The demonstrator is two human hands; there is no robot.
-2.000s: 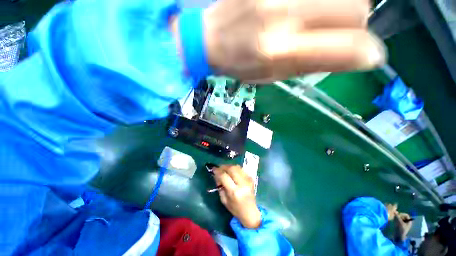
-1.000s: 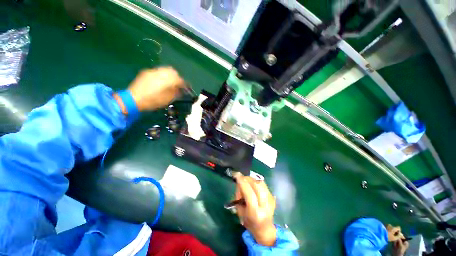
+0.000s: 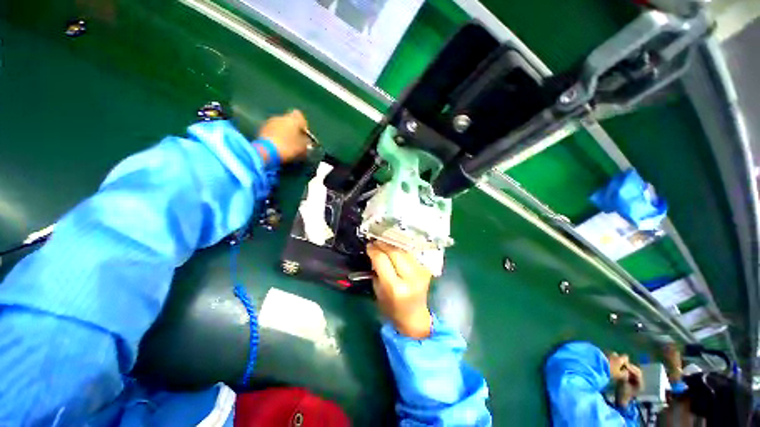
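Observation:
The press fixture (image 3: 475,108) stands in front of me, its black upright and metal linkage raised at the upper right. Its pale green press head (image 3: 408,204) sits above the black fixture base (image 3: 321,263), which shows a red light. My right hand (image 3: 402,279) is at the front right of the base, under the press head; a thin tool shows beside its fingers, and its fingertips are partly hidden. My left hand (image 3: 286,136), with a blue wristband, is behind the left side of the fixture, fingers bent near a small dark tip. Cream tape (image 3: 317,208) lies on the fixture's left side.
A white pad (image 3: 293,315) lies in front of the base. Round modules (image 3: 271,217) lie by my left sleeve, with another (image 3: 212,111) behind it and several along the right. A coiled blue cord (image 3: 248,325) hangs at left. A coworker's blue sleeve (image 3: 577,379) is at lower right.
My left hand came down from the upper front to beside the fixture's left side. My right hand moved from the bench in front of the base up to the press head. The view has shifted.

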